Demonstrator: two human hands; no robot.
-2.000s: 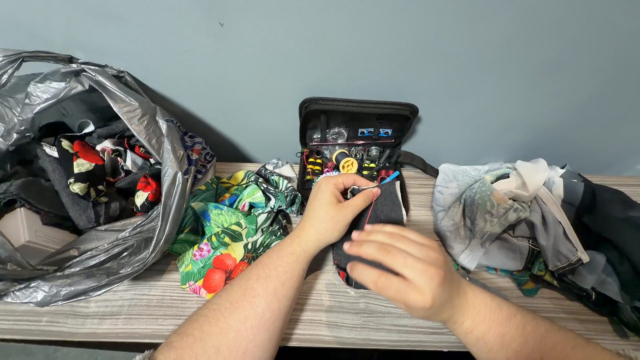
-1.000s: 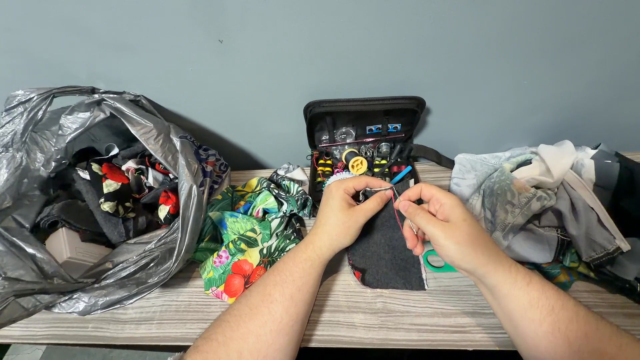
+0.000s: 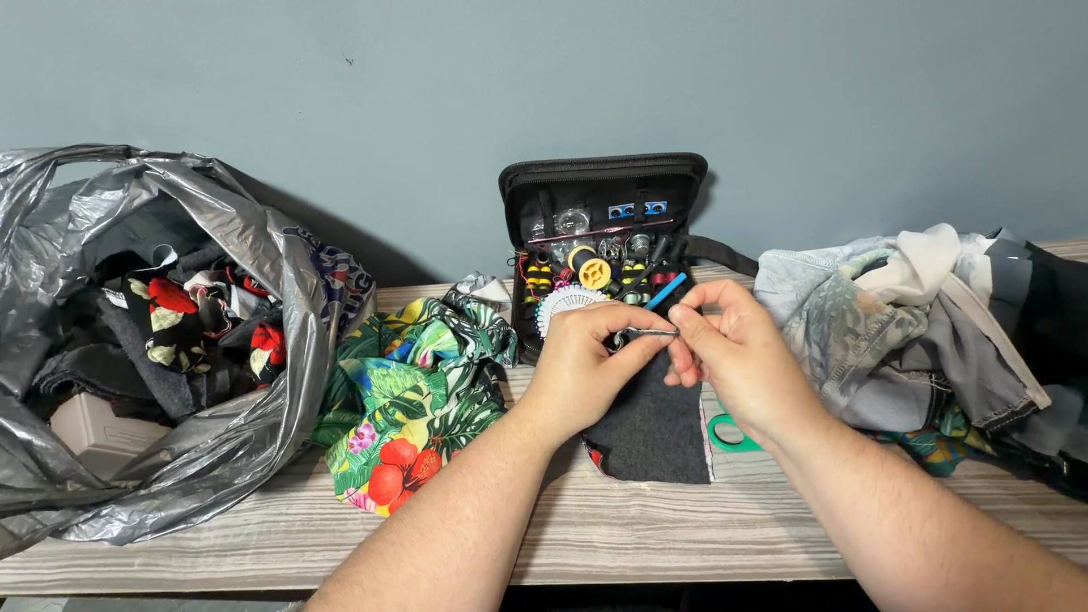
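Note:
My left hand [image 3: 595, 365] pinches the upper edge of a dark grey fabric piece [image 3: 659, 429], whose lower left corner curls to show a red print. Close against it, my right hand [image 3: 735, 353] has thumb and forefinger together at the same edge; whatever small thing lies between them is too small to tell. Behind the hands an open black sewing kit [image 3: 603, 166] holds thread spools, a yellow spool [image 3: 591, 268] and a wheel of pins [image 3: 568, 304]. A blue stick-like tool [image 3: 665, 291] slants up beside my fingers. A green scissors handle [image 3: 733, 433] lies right of the fabric.
A grey plastic bag [image 3: 289, 382] full of cloth and a pale box [image 3: 106, 429] stands at the left. Tropical-print fabric [image 3: 408, 408] lies between bag and kit. Grey and pale garments [image 3: 892, 340] are heaped at the right of the wood-grain table [image 3: 680, 544].
My right hand, spread over the fabric two seconds ago, has come up to my left fingertips. The red thread seen between the hands earlier does not show clearly now.

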